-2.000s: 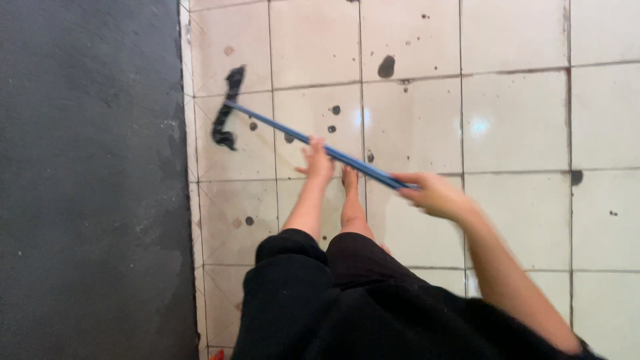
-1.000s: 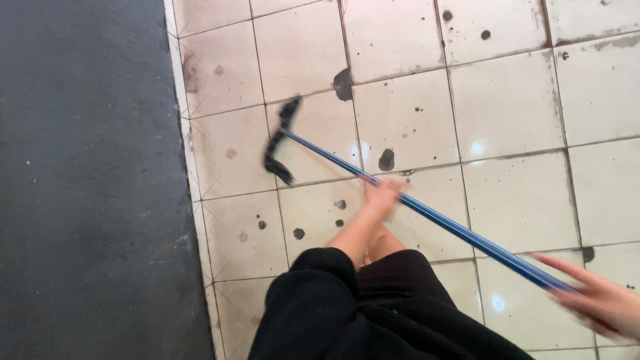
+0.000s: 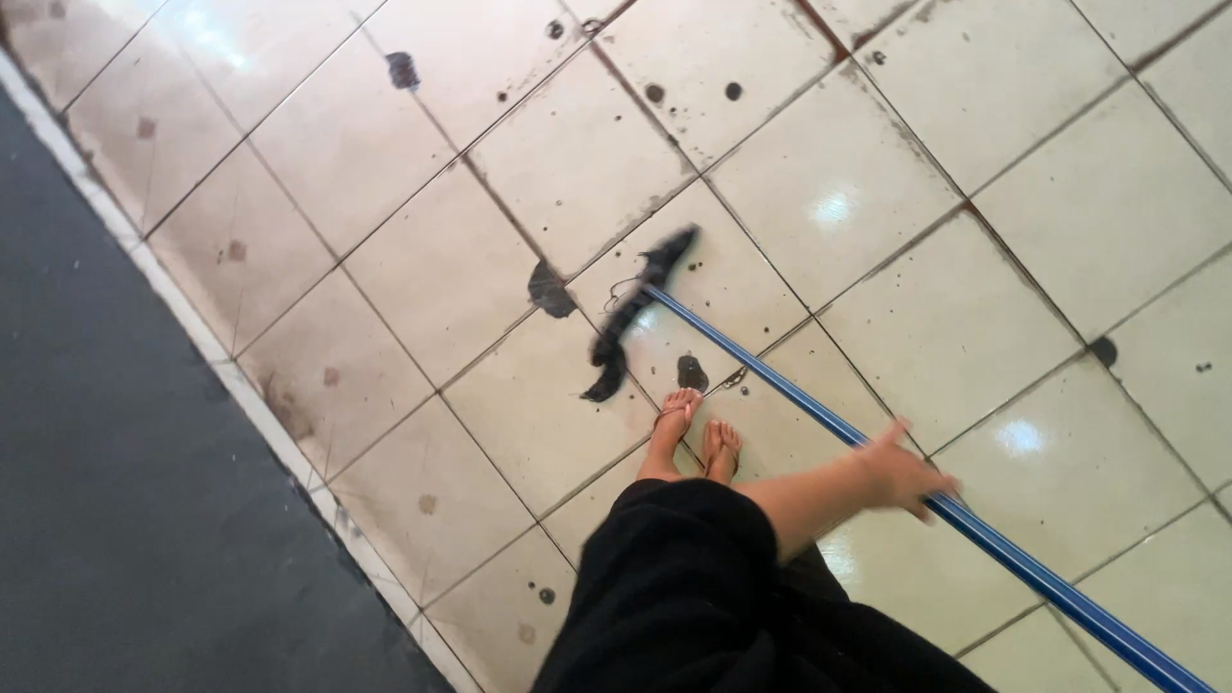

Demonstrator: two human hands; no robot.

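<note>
My left hand (image 3: 900, 472), slightly blurred, is loosely around a blue metal pole (image 3: 794, 395) right of the centre, its thumb sticking out. The pole runs from the lower right corner up to a long dark head with ragged black cloth (image 3: 626, 322), which lies on the tiles just beyond my feet. My right hand is out of view, as is the pole's near end.
My feet in flip-flops (image 3: 677, 414) stand on pale floor tiles (image 3: 837, 192) with dark spots and stained joints. A dark grey surface (image 3: 144, 433) with a pale edging strip (image 3: 226, 371) lies along the left. Lights reflect off the tiles.
The view has turned and shifted. The dark head has moved away from the grey surface and lies nearer my feet. My right hand, on the pole earlier, has left the view.
</note>
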